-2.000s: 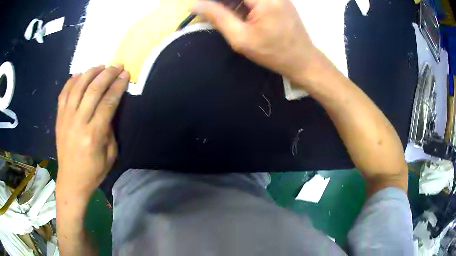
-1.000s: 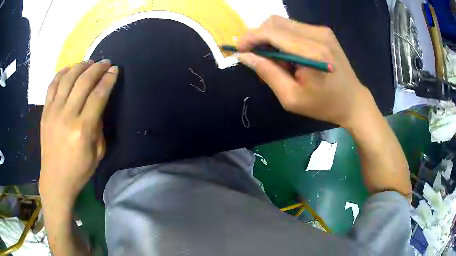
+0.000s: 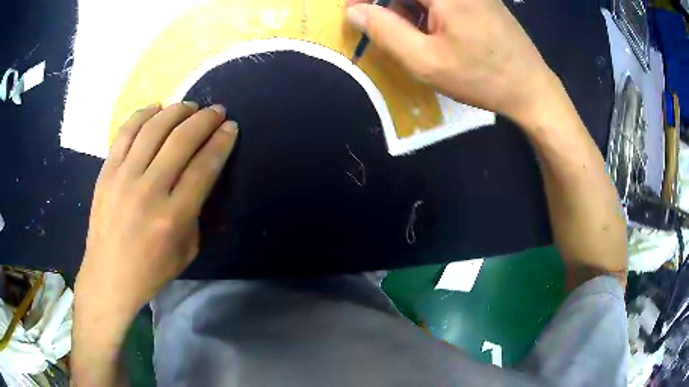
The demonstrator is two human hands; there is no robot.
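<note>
A white garment panel (image 3: 87,113) lies on the black table cloth, with a deep curved near edge. The yellow-orange neckline template (image 3: 249,26) lies on it, with a narrow white margin of cloth showing along the curve. My left hand (image 3: 155,181) lies flat over the left end of the template and panel. My right hand (image 3: 461,57) holds the dark green marking pencil (image 3: 366,43), its tip at the inner edge of the template, right of the top of the curve. The pencil's other end is hidden.
Loose threads (image 3: 412,221) lie on the black cloth (image 3: 302,219). A white ring with a loose tail (image 3: 10,85) is at left. A shiny metal iron (image 3: 626,140) is at the right edge. White scraps (image 3: 459,274) lie on the green floor, with white bundles at both sides.
The pencil tip has moved from the template's right end up along the curve to near its top. My left hand stays on the left end. The whole view has also shifted.
</note>
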